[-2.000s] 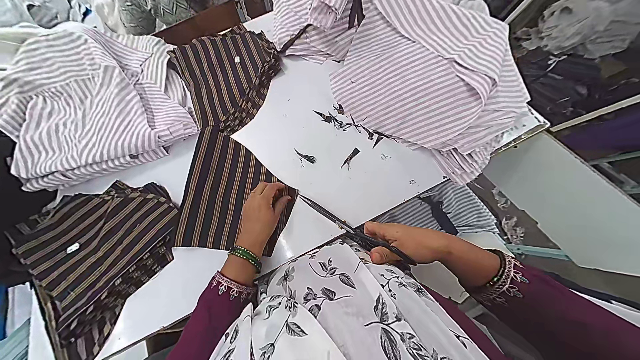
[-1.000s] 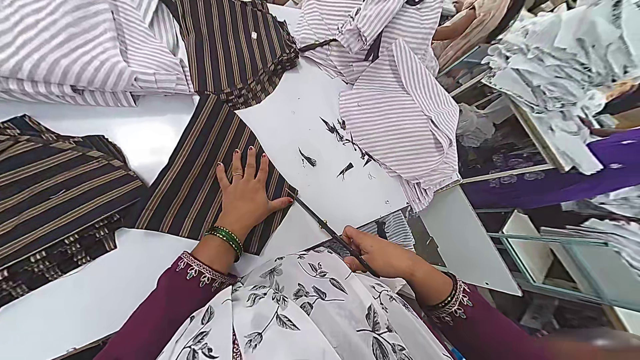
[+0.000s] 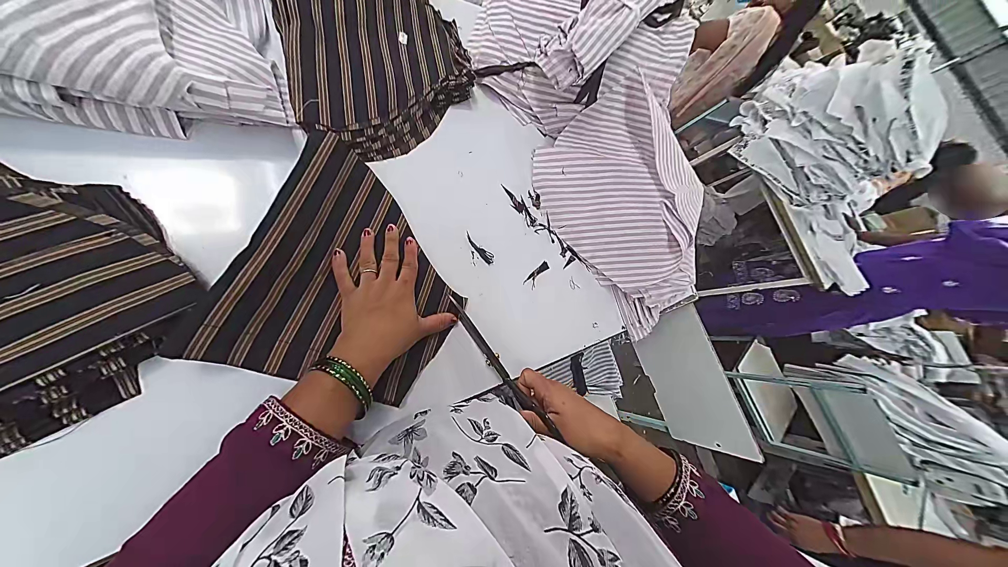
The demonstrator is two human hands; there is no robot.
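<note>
My left hand (image 3: 383, 303) lies flat with fingers spread on a black fabric piece with tan stripes (image 3: 291, 236), on a white table (image 3: 520, 315). My right hand (image 3: 571, 413) grips dark metal scissors (image 3: 496, 360), whose tips meet the fabric's right edge beside my left thumb. Whether the blades are apart cannot be told. Small dark fabric scraps (image 3: 537, 272) lie on the table to the right. A stack of the same striped fabric (image 3: 370, 71) touches the piece's upper end.
More black striped pieces (image 3: 79, 268) lie at left. Grey-striped fabric (image 3: 118, 63) is piled at upper left, pink-white striped garments (image 3: 614, 197) at upper right. Beyond the table are racks of white cloth (image 3: 850, 134), a person in purple (image 3: 937, 268) and another person's hand (image 3: 803, 531) at lower right.
My left hand has gone from bent fingers near the fabric's right edge to spread flat on it. My right hand still holds the scissors at that edge. The view has shifted to the right.
</note>
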